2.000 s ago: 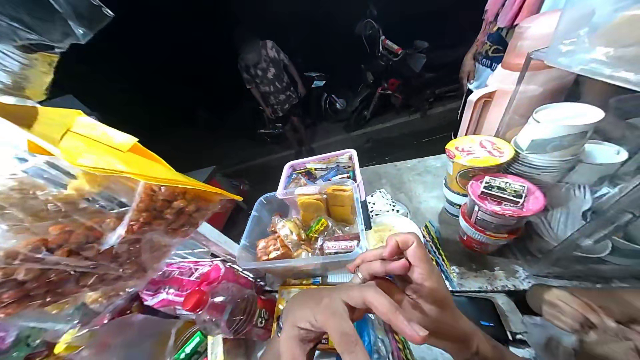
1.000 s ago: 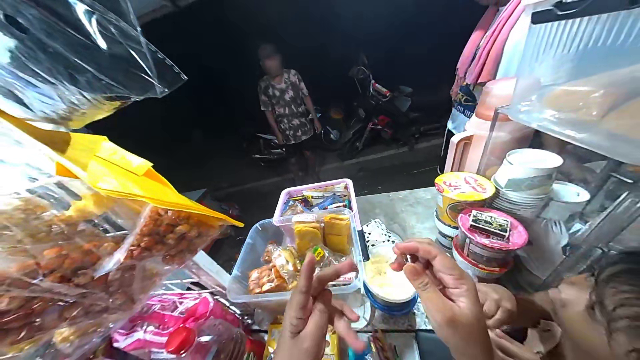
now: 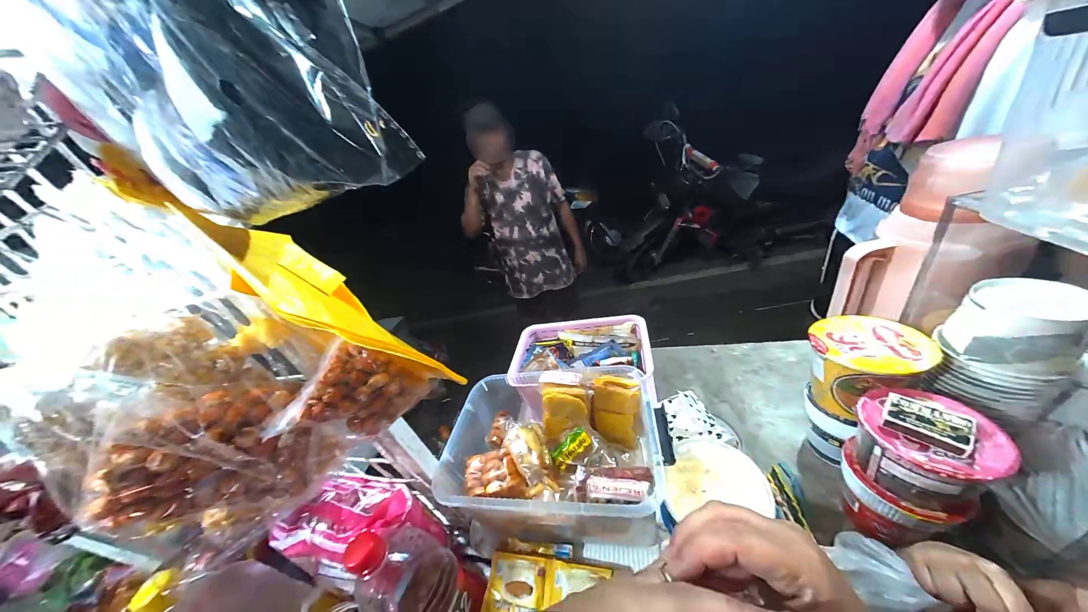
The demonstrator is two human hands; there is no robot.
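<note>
My right hand, its fingers curled, is low in the view, just in front of a white round tub lid. My left hand lies at the bottom edge, mostly cut off, close against the right one; whether either holds something is hidden. Yellow sachets lie left of the hands. Behind them stands a clear plastic container with wrapped snacks, and a pink-rimmed basket of small packets is behind that.
Instant noodle cups and stacked white bowls stand at right. Another person's hand is at lower right. Bags of nuts hang at left, above a red-capped bottle. Beyond the counter stand a person and a motorcycle.
My hands, raised with fingers spread a second ago, are now lower and close together. The person outside has raised a hand to the face.
</note>
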